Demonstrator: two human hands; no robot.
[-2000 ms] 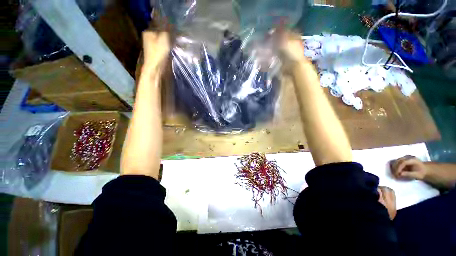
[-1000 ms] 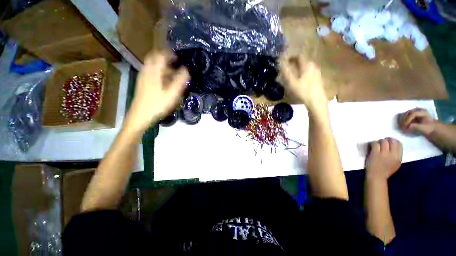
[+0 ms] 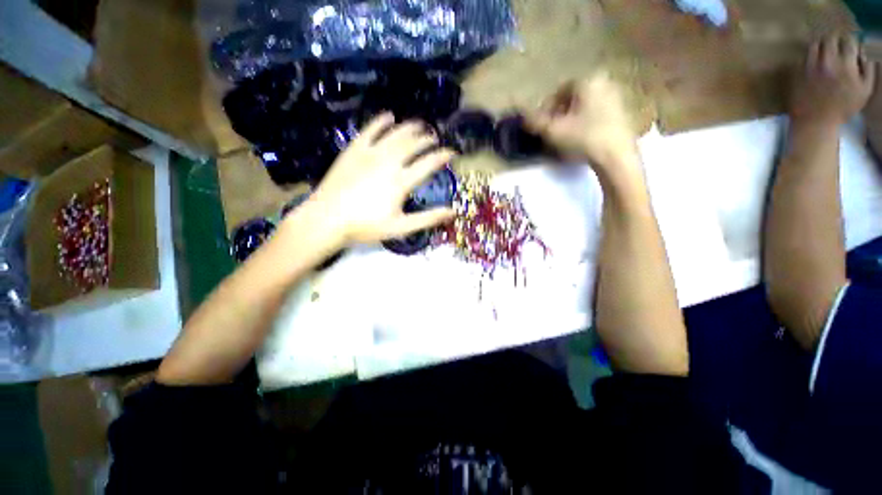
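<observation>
Round black plastic housings (image 3: pixel 343 97) lie heaped at the upper left of centre, in front of the shiny clear plastic bag (image 3: pixel 387 27). My left hand (image 3: pixel 382 184) is spread over the near edge of the heap, fingers apart, partly covering a few housings. My right hand (image 3: pixel 585 121) is blurred, right of the heap, with dark round housings (image 3: pixel 493 133) at its fingertips; whether it grips one is unclear. A tangled pile of red, black and yellowish wired components (image 3: pixel 491 227) lies on the white sheet (image 3: pixel 435 314) between my hands.
A small cardboard box (image 3: pixel 135 232) of red and whitish parts stands at the left. Brown cardboard (image 3: pixel 667 77) lies under the bag and beyond the sheet. Another person's arm and hand (image 3: pixel 822 87) reach in at the right. Part of the white discs (image 3: pixel 711 8) shows at the top.
The bag is lowered and black housings now lie out in front of it. My left hand has moved in over the housings; my right hand is beside them. The view has shifted.
</observation>
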